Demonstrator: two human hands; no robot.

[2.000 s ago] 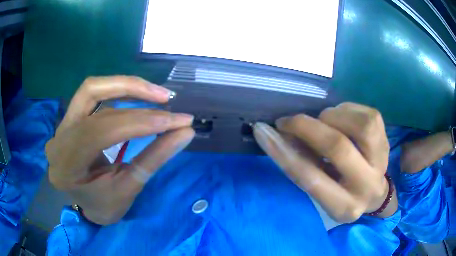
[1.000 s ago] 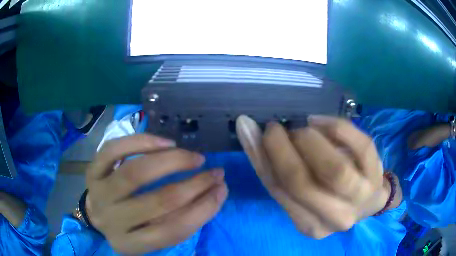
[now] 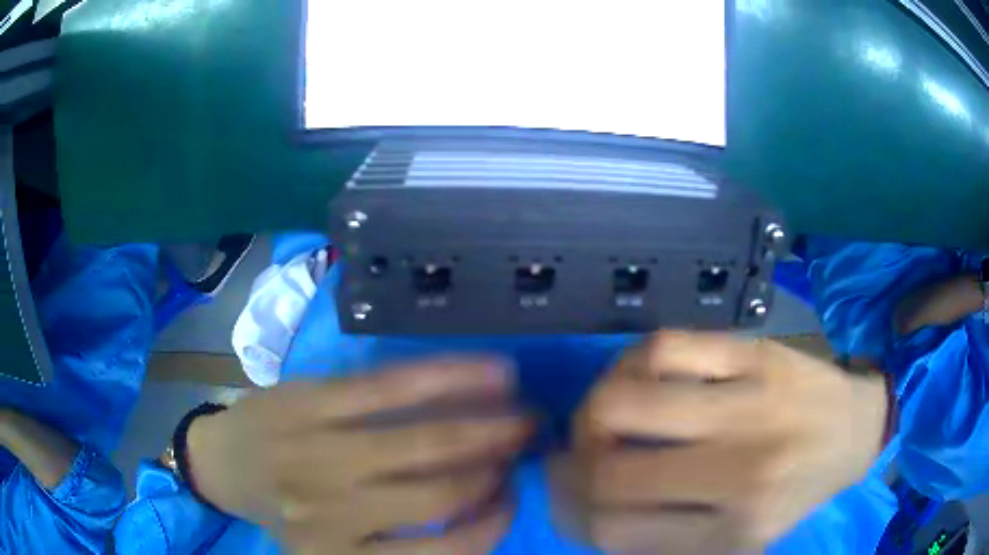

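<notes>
A dark grey finned metal device housing [image 3: 488, 222] lies at the near edge of the green bench, its port face towards me. Several square black port sockets [image 3: 535, 279] sit in a row on it, uncovered. Bright corner screws [image 3: 356, 220] show at both ends. My left hand [image 3: 390, 444] is blurred, below and in front of the housing, fingers bent towards the right hand. My right hand [image 3: 716, 434] is also blurred, fingers curled, just under the housing's right half. The fingertips are too blurred to show whether either hand holds anything small.
A glaring white sheet or pad [image 3: 515, 71] with a dark edge lies behind the housing on the green bench top [image 3: 184, 130]. People in blue jackets sit at left [image 3: 98, 325] and right [image 3: 938, 401]. Pale metal strips run at the upper right corner.
Both hands have come off the port face and moved down towards me. The right fingers no longer cover the ports, so the whole row shows.
</notes>
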